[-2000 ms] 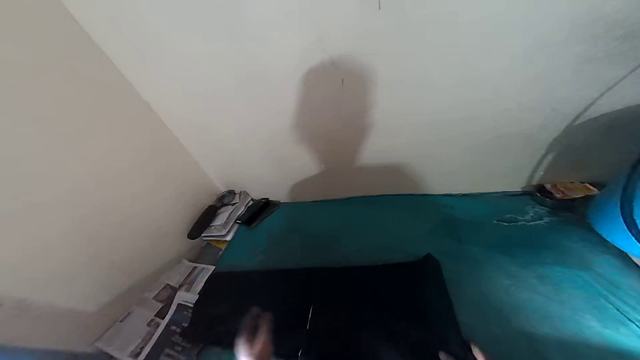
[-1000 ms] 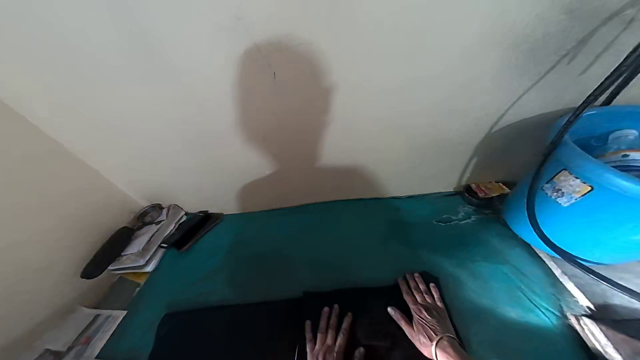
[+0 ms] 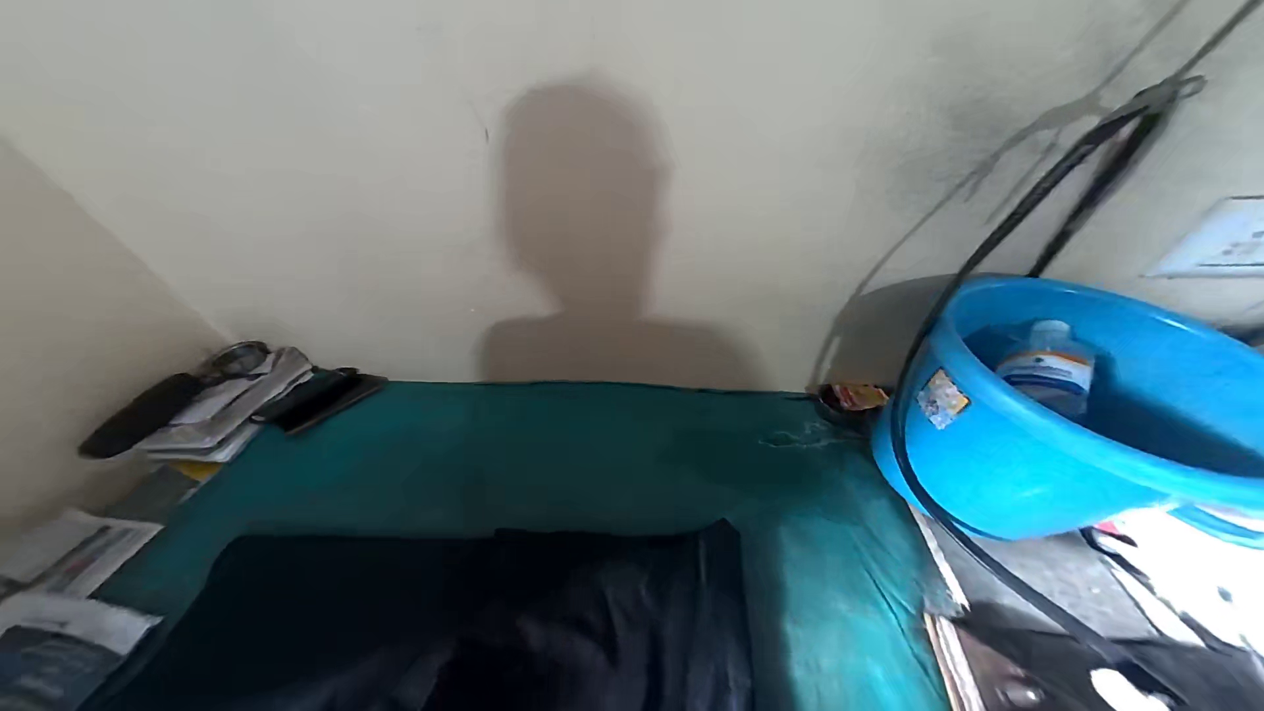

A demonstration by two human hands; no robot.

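Observation:
A piece of black cloth [image 3: 553, 622] lies spread on a green cloth-covered table [image 3: 553, 444], at the bottom of the head view. Its upper edge runs roughly level, with a raised corner at the right and soft wrinkles in its right half. The lower part of the cloth is cut off by the frame. Neither my left hand nor my right hand is in view, so what they hold or touch cannot be seen.
Right of the table stands a blue plastic tub [image 3: 1047, 434] holding a plastic bottle [image 3: 1052, 365]. A black cable [image 3: 913, 474] hangs across it. Papers [image 3: 222, 410] and a dark flat object [image 3: 321, 398] lie at the back left; newspapers [image 3: 74, 553] lie at the left.
Both hands, which lay on the black cloth one second ago, have left the view. The view has turned to the right since the oldest frame.

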